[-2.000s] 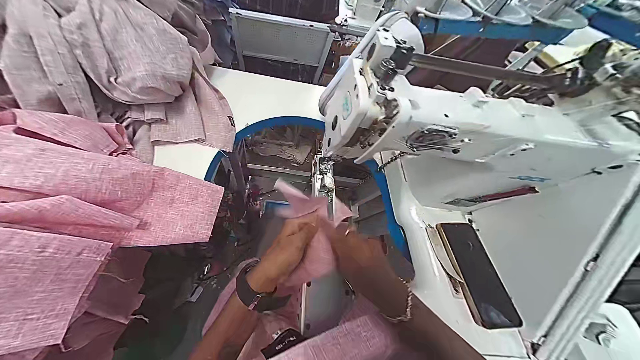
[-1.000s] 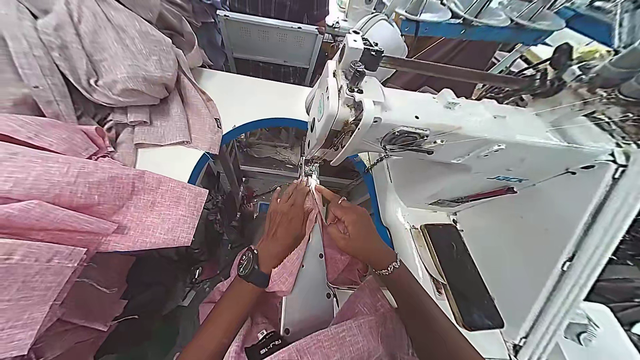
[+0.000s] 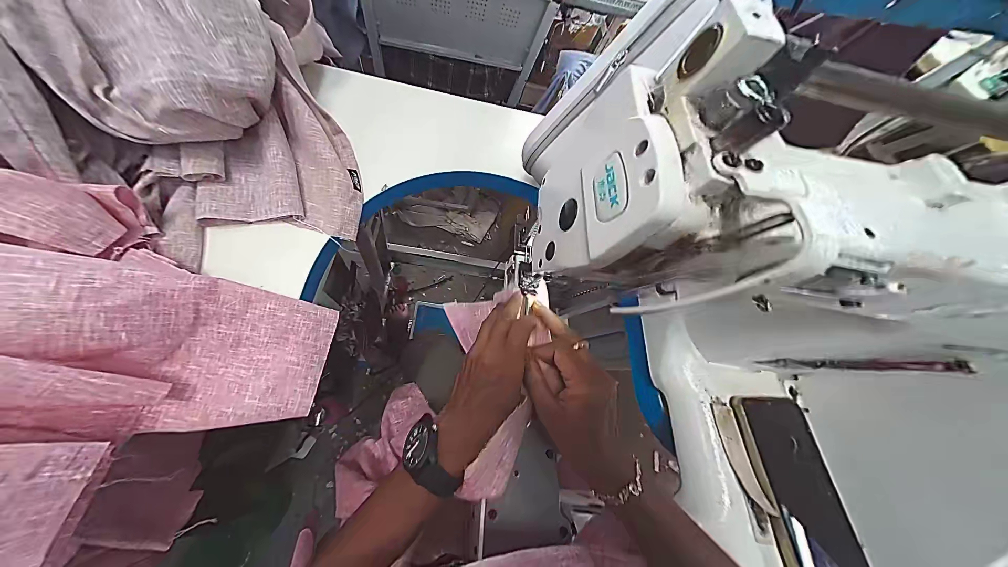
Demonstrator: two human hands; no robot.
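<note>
Pink woven cloth (image 3: 496,465) lies over the narrow arm of a white Jack sewing machine (image 3: 606,189) and passes up to the needle area (image 3: 529,276). My left hand (image 3: 492,370), with a black watch on its wrist, grips the cloth just below the presser foot. Close against it, my right hand (image 3: 571,394), with a ring and a bracelet, pinches the same cloth, fingertips near the needle. The fingers partly hide the cloth edge at the foot.
Pink cut pieces (image 3: 236,339) and greyish-pink garments (image 3: 157,71) are piled on the white table (image 3: 425,118) at left. A blue-edged cutout (image 3: 465,179) surrounds the machine arm. At right are a phone (image 3: 795,472) and a slim red tool (image 3: 890,365).
Two seconds ago my hands were lower, away from the needle; they moved up to it by one second ago and are still there, closer together. The view has moved nearer the machine.
</note>
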